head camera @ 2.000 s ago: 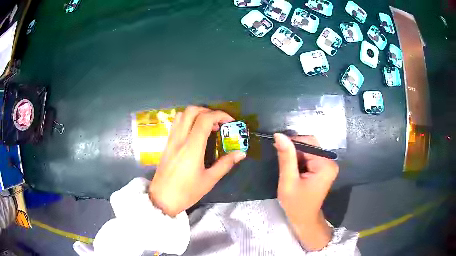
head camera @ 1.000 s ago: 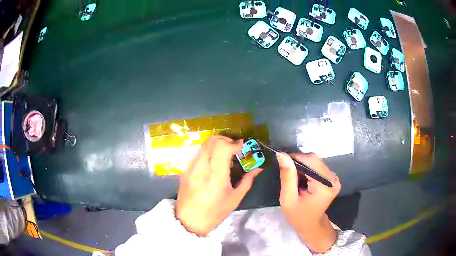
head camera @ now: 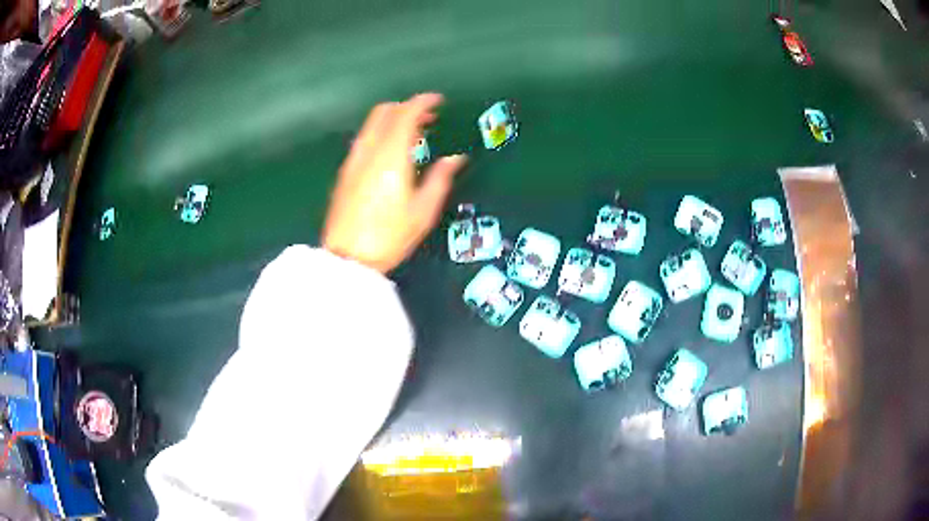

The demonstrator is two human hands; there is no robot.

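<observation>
My left hand [head camera: 387, 188] is stretched out over the far part of the bench, fingers and thumb apart. A light-blue module with a yellow tape piece [head camera: 498, 124] lies just right of its fingertips, not touching them. Part of another light-blue module [head camera: 421, 151] shows between finger and thumb, mostly hidden by the hand. Many loose modules [head camera: 586, 275] lie to the right, nearer to me. My right hand and the tweezers are out of the picture.
The amber tape strip [head camera: 438, 478] lies at the near edge, partly behind my sleeve. A long copper-brown strip [head camera: 820, 305] is at right. A black box with a round label [head camera: 99, 415] and a blue box [head camera: 41, 407] stand at left. A small red-labelled bottle [head camera: 795, 46] is far right.
My left hand has moved from the tape strip to the far bench and let go of the taped module. My right hand and the tweezers have left the picture. The view has shifted farther up the bench.
</observation>
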